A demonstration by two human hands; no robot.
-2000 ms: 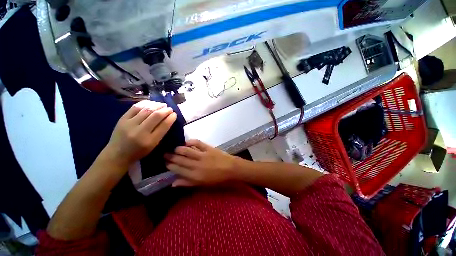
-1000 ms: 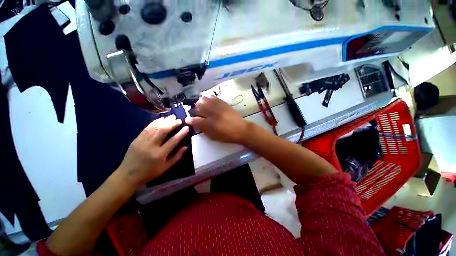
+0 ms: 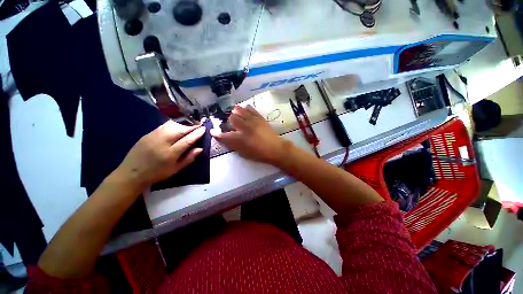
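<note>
A dark navy cloth panel (image 3: 192, 168) lies under the left end of the white sewing machine (image 3: 321, 60), its right edge at the presser foot (image 3: 211, 112). My left hand (image 3: 166, 150) lies on the panel, fingertips gripping its edge just in front of the foot. My right hand (image 3: 249, 135) is right of the foot, its thumb and fingers reaching the same edge from the right. Glare and the fingers hide whether it pinches the cloth. The needle tip cannot be made out.
More dark cut pieces (image 3: 49, 54) spread at far left. Right of my right hand lie red-handled snips (image 3: 305, 123), a black-handled screwdriver (image 3: 338, 126), a black attachment (image 3: 374, 102) and a grey tray (image 3: 425, 96). A red basket (image 3: 413, 218) stands below the table's right end.
My right hand has come up from the table's front edge to beside the presser foot. Since one second ago, my left hand and the cloth's near end have shifted slightly left and up.
</note>
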